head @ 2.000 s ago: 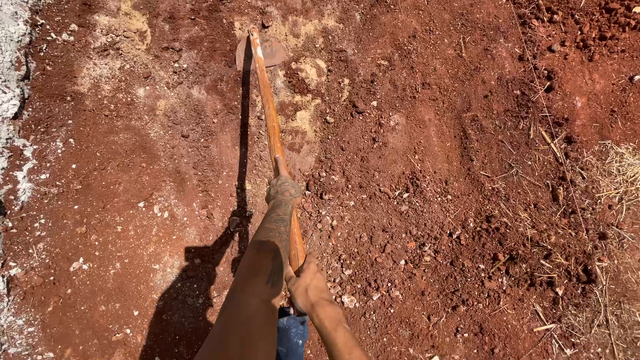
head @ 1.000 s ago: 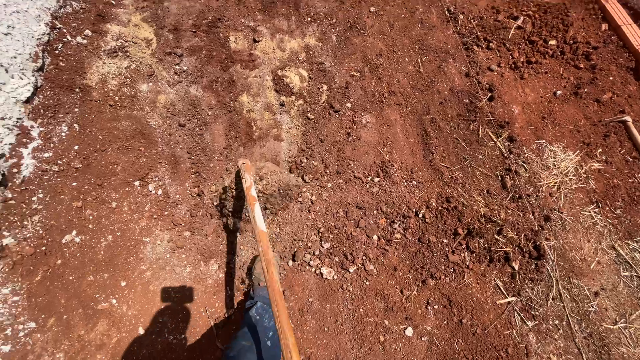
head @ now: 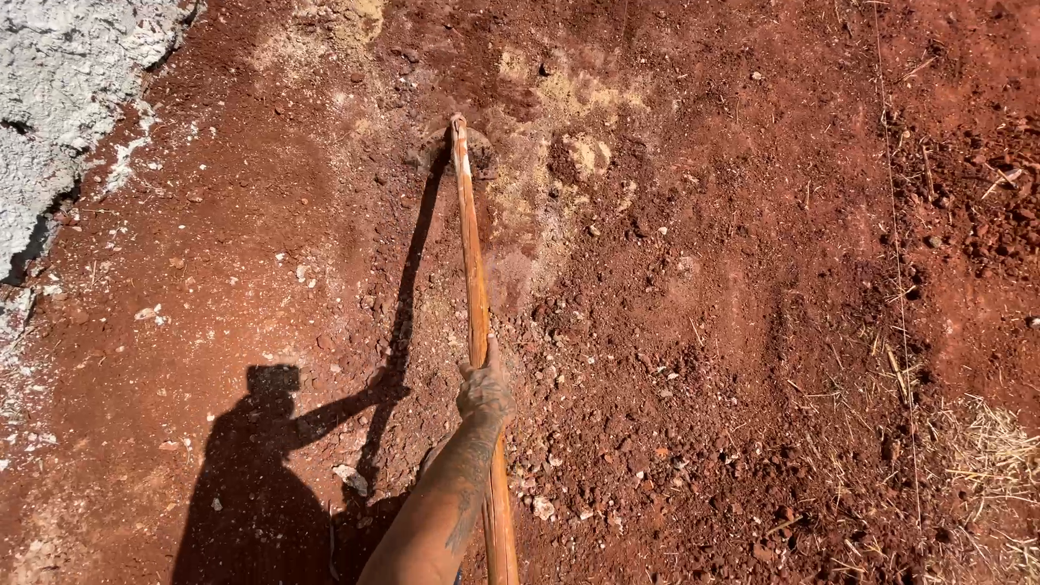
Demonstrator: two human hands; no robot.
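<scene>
My left hand (head: 486,394) is closed around the wooden handle of a hoe (head: 477,301), about midway along the part in view. From the bottom edge the handle runs up to the hoe's head, where a rounded blade (head: 481,156) rests at the reddish soil and is partly hidden by the handle and dirt. The shaft's lower end leaves the frame at the bottom. My right hand is out of view.
Rough grey-white concrete (head: 73,97) borders the soil at upper left. A thin string (head: 898,268) runs down the right side, near dry straw (head: 991,447). Loose clods and small stones lie around the handle. A person's shadow falls at lower left.
One second ago neither hand showed; now my left hand is in view on the handle. The hoe's head has moved farther forward over the soil. My right hand, visible two seconds ago, is out of view.
</scene>
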